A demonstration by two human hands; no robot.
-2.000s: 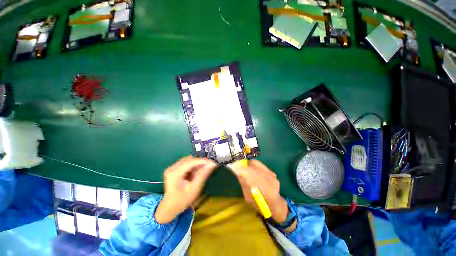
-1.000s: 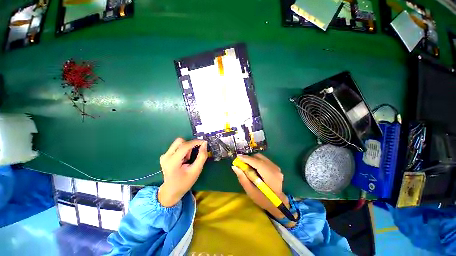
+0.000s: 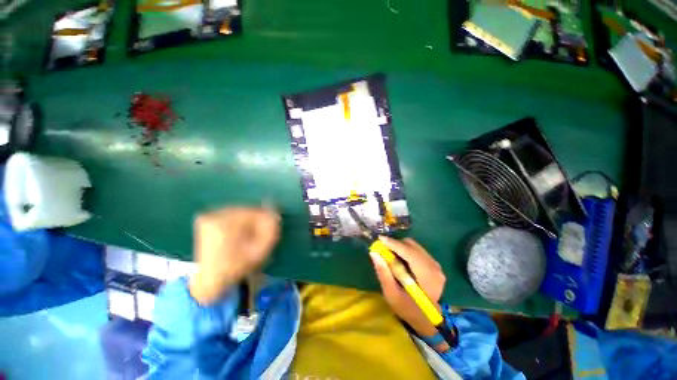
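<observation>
The tablet assembly (image 3: pixel 345 152), black-edged with a bright silver-white centre, lies slightly tilted on the green bench in front of me. My right hand (image 3: pixel 410 286) holds the yellow soldering iron (image 3: pixel 407 283) like a pen at the near edge. Its dark tip is over the dark mainboard strip (image 3: pixel 345 219) at the tablet's near end; whether it touches cannot be told. My left hand (image 3: pixel 236 245) is blurred, left of the tablet and off it, with fingers curled; what is in it cannot be told. A short piece of pale solder wire (image 3: pixel 139 241) shows at the left.
A red tangled heap of wired parts (image 3: pixel 152 115) lies left. A white spool-like object (image 3: pixel 46 191) stands at the left edge. At right are the fume fan (image 3: pixel 505 185), a grey speckled round thing (image 3: pixel 506 265) and the blue soldering station (image 3: pixel 583 256). More tablets (image 3: pixel 185 22) lie at the back.
My left hand has moved left, away from the tablet's near edge. My right hand still holds the iron at the tablet. The whole view has shifted, so the bench things appear further right.
</observation>
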